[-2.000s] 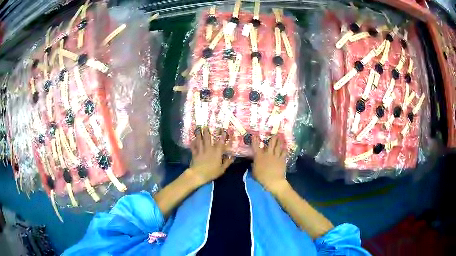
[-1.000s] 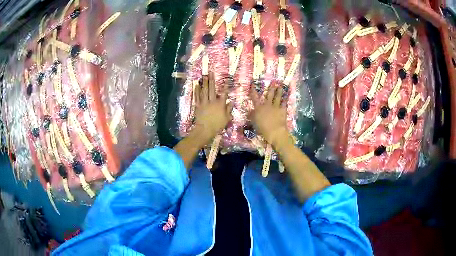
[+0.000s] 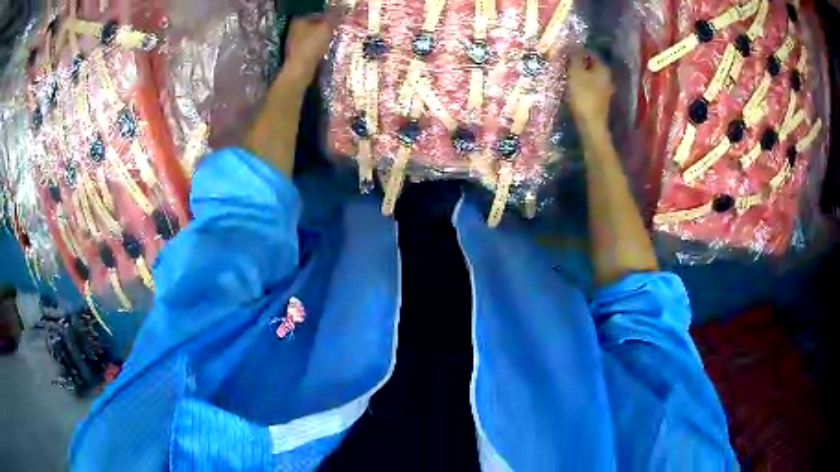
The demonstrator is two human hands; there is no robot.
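The middle loaded tray is pink-red under clear crinkled film. It holds rows of round black discs with beige strips, and some strips overhang its near edge. My left hand is at the tray's left side, near the top of the picture, with its fingers bent and partly hidden. My right hand is at the right side, its fingers curled beside the film's edge. Whether either hand grips the film or the tray cannot be told. The tray's far end is cut off by the picture's top.
A film-covered loaded tray lies to the left. Another film-covered loaded tray lies to the right. A dark red thing is at the lower right. A blurred grey-black heap is at the lower left.
My hands have moved from flat on top of the middle tray's film, first at its near end and then further up, out to its two sides. The view has shifted, so the trays appear higher.
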